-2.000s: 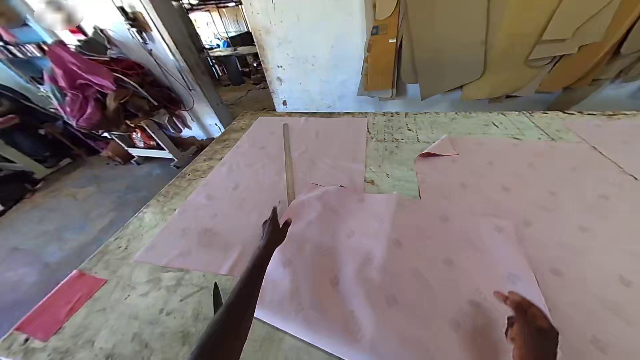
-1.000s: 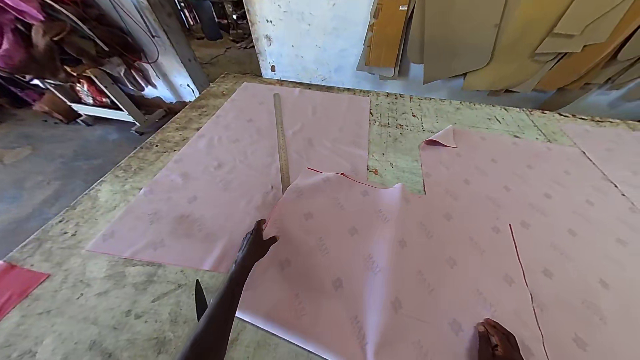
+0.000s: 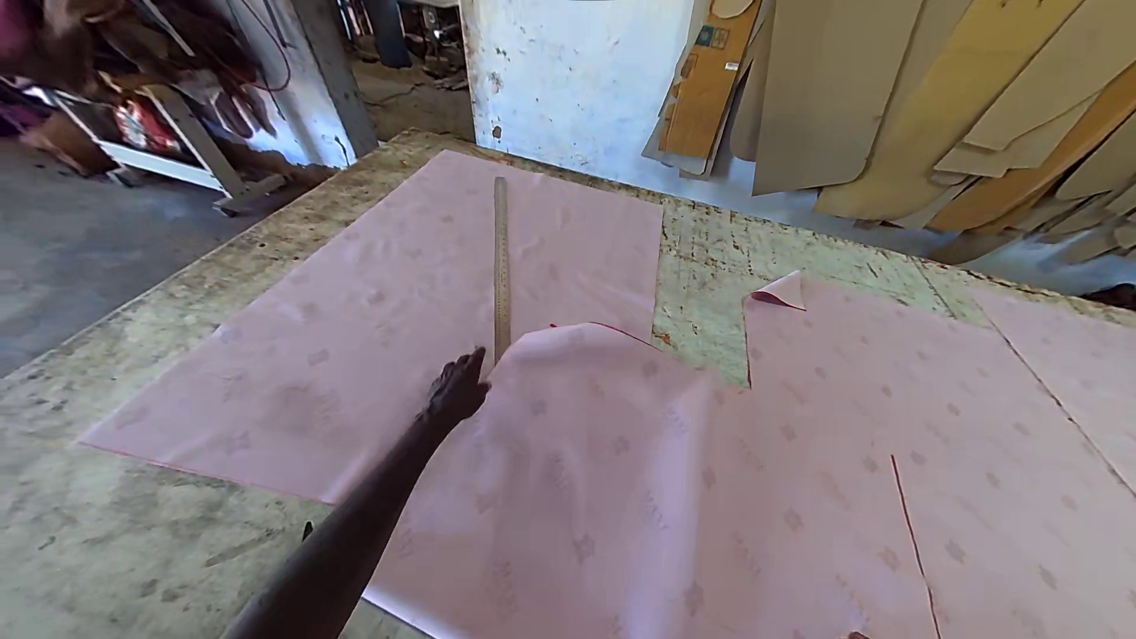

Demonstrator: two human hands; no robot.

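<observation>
My left hand (image 3: 461,383) lies at the left edge of a printed pink sheet (image 3: 603,461), with its fingers close together near the lower end of a metal ruler (image 3: 502,266). Whether it grips the edge cannot be told. The ruler lies on another pink sheet (image 3: 337,328), and the nearer sheet bulges up beside it. Of my right hand only a fingertip (image 3: 857,635) shows at the bottom edge, on pink material. A dark red line (image 3: 911,532) runs along the pink material on the right. A small dark tip (image 3: 308,531) pokes out beside my left forearm.
The worn worktable (image 3: 160,524) shows around the sheets. More pink material (image 3: 976,399) with a folded corner (image 3: 783,291) covers its right side. Flat pattern pieces (image 3: 834,98) hang on the wall behind. A wheeled metal frame (image 3: 169,164) stands on the floor at the left.
My right hand has gone almost out of view at the bottom. The red line on the right, not visible two seconds ago, now shows. The nearer sheet's shape has shifted.
</observation>
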